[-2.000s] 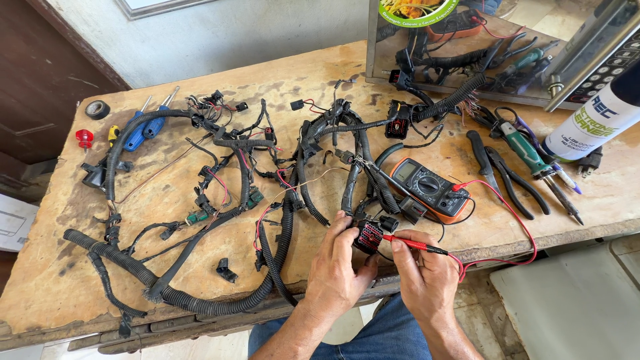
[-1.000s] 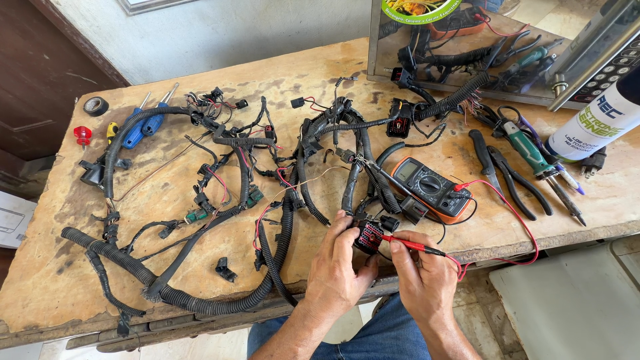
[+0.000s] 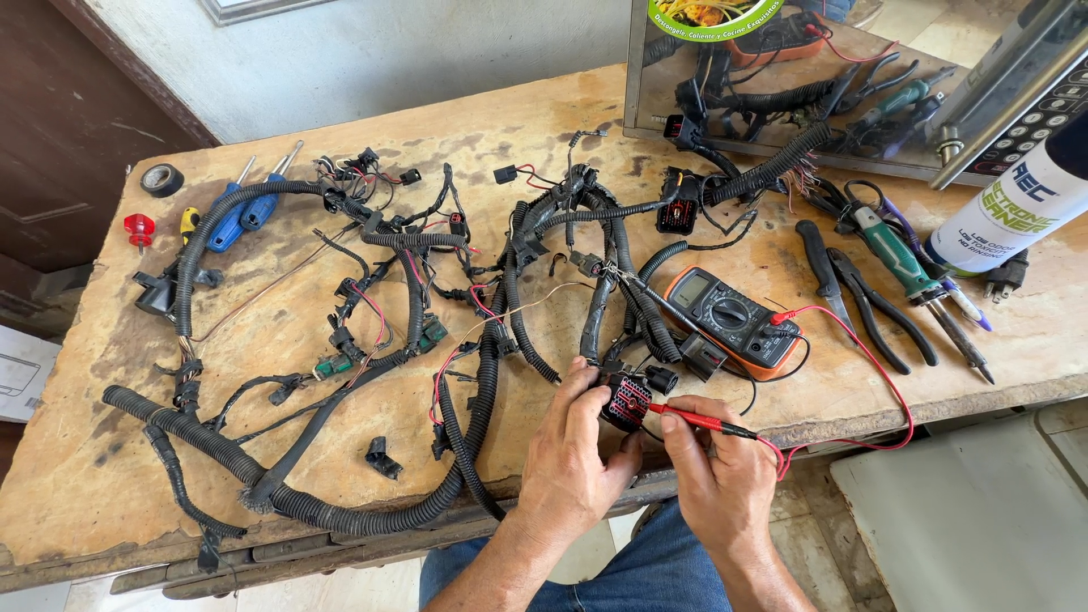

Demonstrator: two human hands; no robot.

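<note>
My left hand [image 3: 571, 459] grips a black multi-pin connector [image 3: 627, 403] with red inside at the table's front edge. In my right hand [image 3: 721, 476] is a red multimeter probe [image 3: 701, 420], its tip at the connector's right side; whether it touches a pin cannot be told. The wiring harness [image 3: 489, 374], wrapped in black corrugated tube, spreads over the wooden table. Just beyond my right hand lies the orange and grey digital multimeter [image 3: 729, 314], with a red and a black lead plugged in. Another black connector with red inside [image 3: 677, 212] lies farther back.
Right of the multimeter lie a knife [image 3: 824, 272], pliers [image 3: 880, 310], a green-handled soldering iron [image 3: 897, 255] and a spray can [image 3: 1011, 204]. A microwave oven [image 3: 765, 119] stands behind. Blue screwdrivers [image 3: 229, 219] and black tape [image 3: 161, 180] lie back left.
</note>
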